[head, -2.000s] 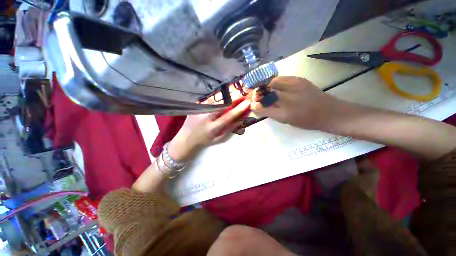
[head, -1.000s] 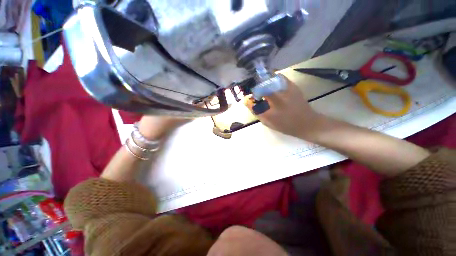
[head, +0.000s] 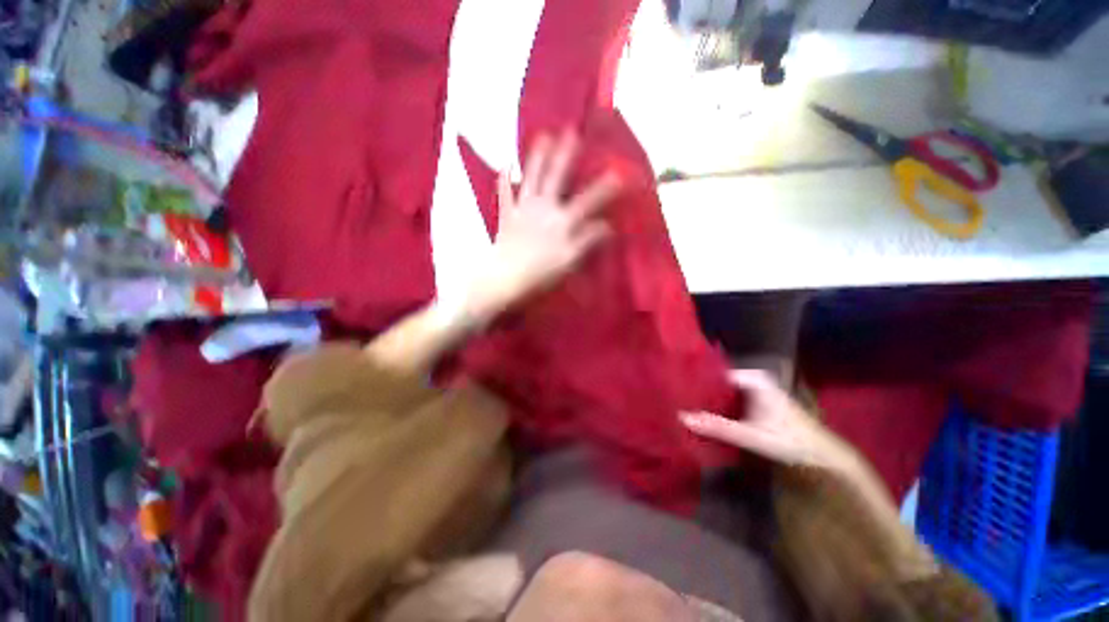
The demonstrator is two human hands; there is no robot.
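A dark red garment piece [head: 596,304] hangs from the white table over its front edge onto my lap. My left hand [head: 545,225] lies on this cloth with its fingers spread, a little blurred. My right hand [head: 760,423] is at the right edge of the cloth near my lap, thumb and fingers apart; whether it pinches the cloth cannot be told. The sewing machine's needle area [head: 769,55] is at the top, with no hand at it. Another larger dark red piece [head: 341,158] lies to the left.
Scissors with red and yellow handles [head: 936,194] lie on the white table [head: 791,237] at the right. A blue plastic crate [head: 991,504] stands below right, with dark red cloth [head: 961,365] above it. Crowded packets and a rack [head: 73,401] are at the left.
Both hands have left the needle area and moved down towards my lap. The red piece now lies across the table edge. The view has shifted, and the crate now shows.
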